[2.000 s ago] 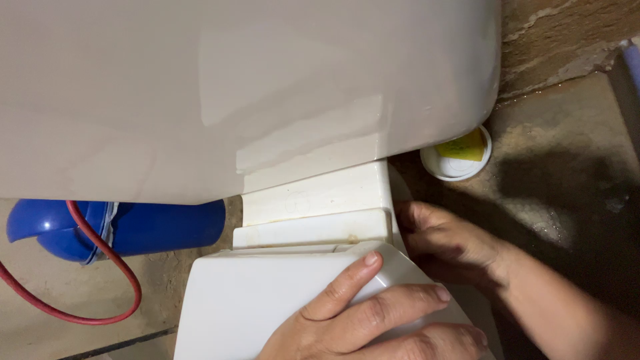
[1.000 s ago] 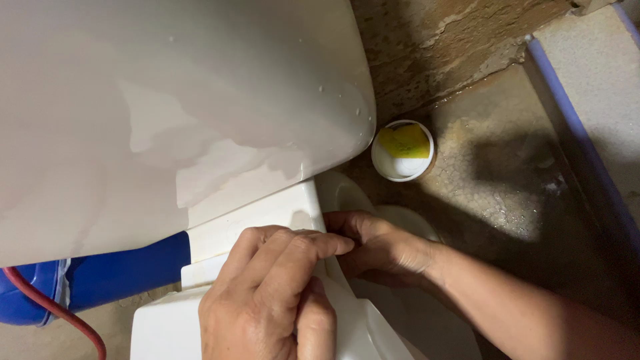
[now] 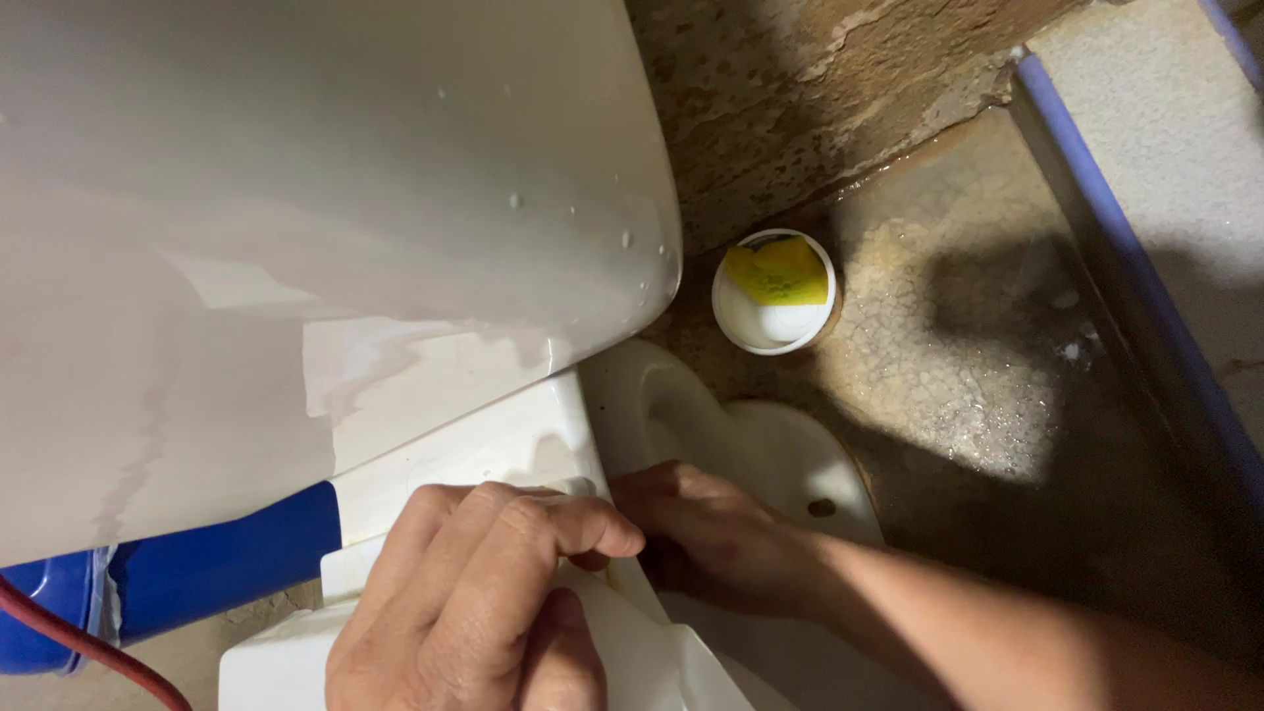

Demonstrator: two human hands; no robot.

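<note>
A white toilet fills the lower middle, its glossy cistern above and its seat and lid hinge part below. My left hand rests over the hinge area with curled fingers; its fingertips reach the right edge of the hinge, and what they touch is hidden. My right hand reaches in from the right, under the rim's side edge beside the toilet's base. Its fingertips are out of sight behind the ceramic, so whether it holds anything cannot be seen.
A white tub with a yellow-green sponge stands on the wet floor near the rough wall. A blue-edged ledge runs along the right. At the lower left lie a blue pipe and a red hose.
My left hand has moved from the lid, fingers spread, up to the hinge and curled there. My right hand stays under the side edge. The view has shifted to the right.
</note>
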